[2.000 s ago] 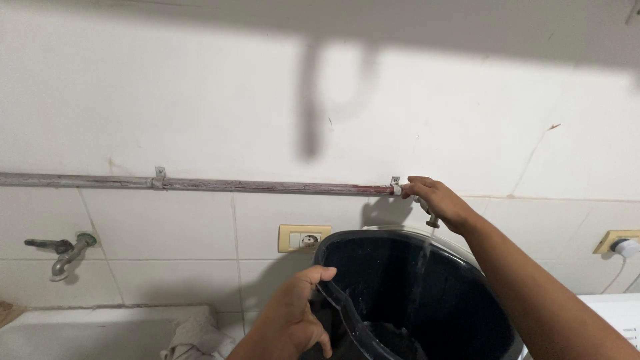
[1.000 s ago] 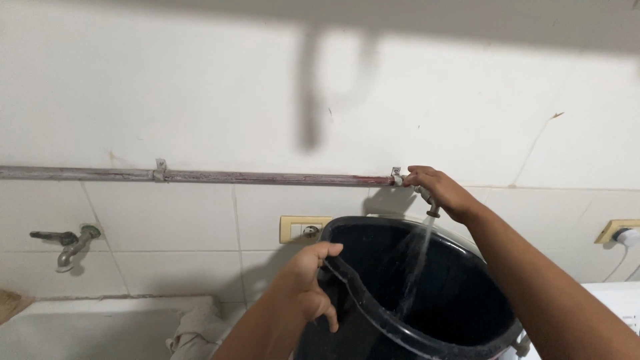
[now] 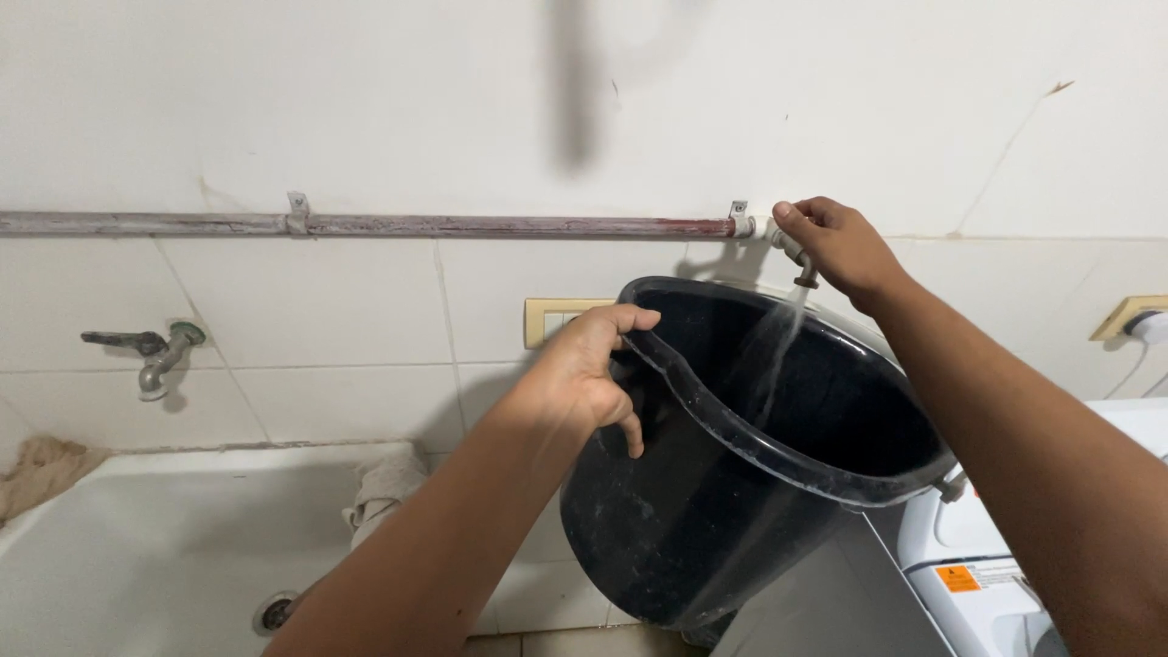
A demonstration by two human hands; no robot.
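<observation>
With its thumb over the rim, my left hand [image 3: 598,370] holds a large black plastic bucket [image 3: 703,511] by its left edge. The bucket is tilted, its mouth under a wall tap [image 3: 805,272] at the end of a pipe. My right hand [image 3: 839,242] grips the top of that tap, fingers closed around the handle, which they hide. A spray of water [image 3: 774,356] falls from the spout into the bucket. How much water the bucket holds cannot be seen.
A metal pipe [image 3: 511,226] runs along the tiled wall. At left, a second tap [image 3: 160,356] is above a white sink [image 3: 210,465] with a cloth [image 3: 388,484] on its edge. A wall socket plate [image 3: 538,321] is behind my left hand. A white appliance [image 3: 967,538] is at lower right, near a plugged-in outlet [image 3: 1127,319].
The water has gone from a thin stream to a wider spray. The bucket's mouth has tipped more toward the view, showing more of its outer side. Both hands remain on the bucket and tap.
</observation>
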